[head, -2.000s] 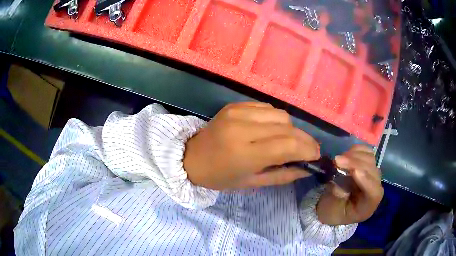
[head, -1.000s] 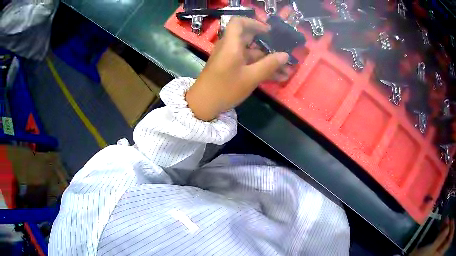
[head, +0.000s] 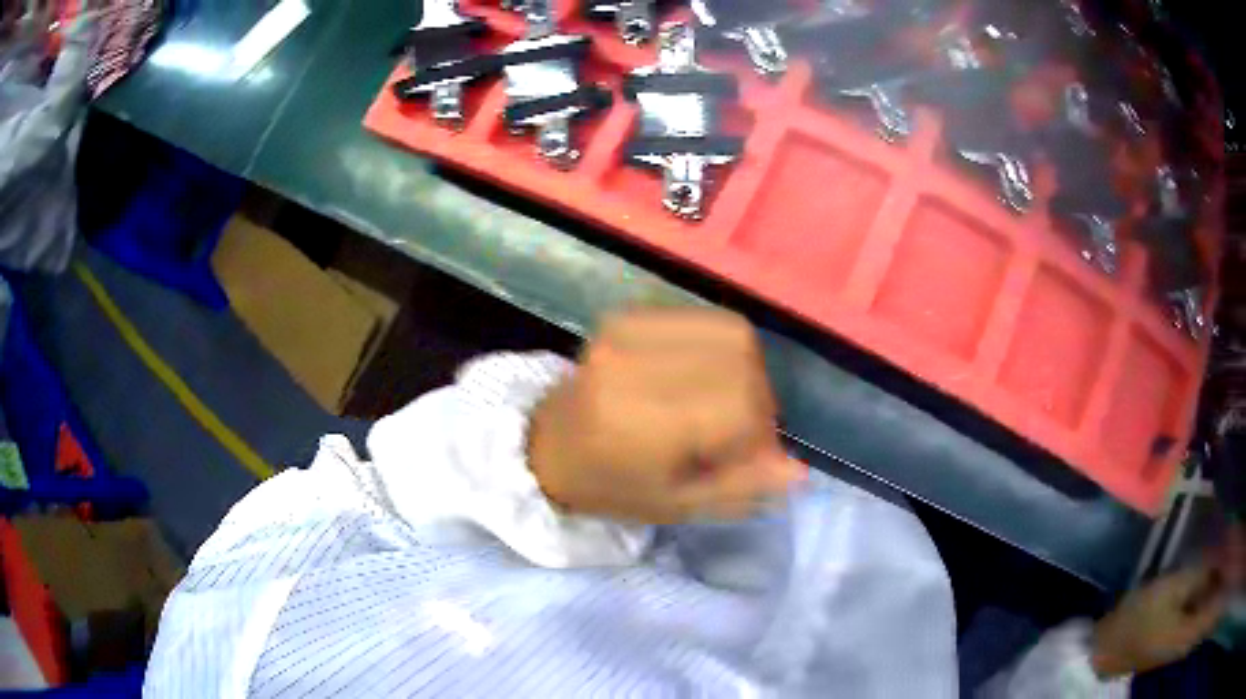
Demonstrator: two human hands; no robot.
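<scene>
My left hand (head: 667, 417) is blurred by motion above my lap, in front of the red foam tray (head: 834, 307). Its fingers look curled, and I see nothing in it. My right hand (head: 1168, 615) is small at the lower right edge, by the tray's near right corner. Dark, blurred shapes lie at its fingertips, and I cannot tell whether it holds one. A clamped unit (head: 683, 120), black with silver clips, sits in a front-row pocket. Another clamped unit (head: 547, 93) is left of it. The front pockets right of them are empty.
The tray lies on a dark green bench (head: 478, 253). More clamped units fill its back rows. White tape marks (head: 1172, 526) are at its right corner. A cardboard box (head: 303, 314) and a yellow floor line (head: 164, 376) are below left. A pale-sleeved person (head: 38, 150) is at the upper left.
My left hand has let go of the dark unit at the tray and drawn back towards me; a clamped unit now shows in that pocket. My right hand shows more fully at the lower right.
</scene>
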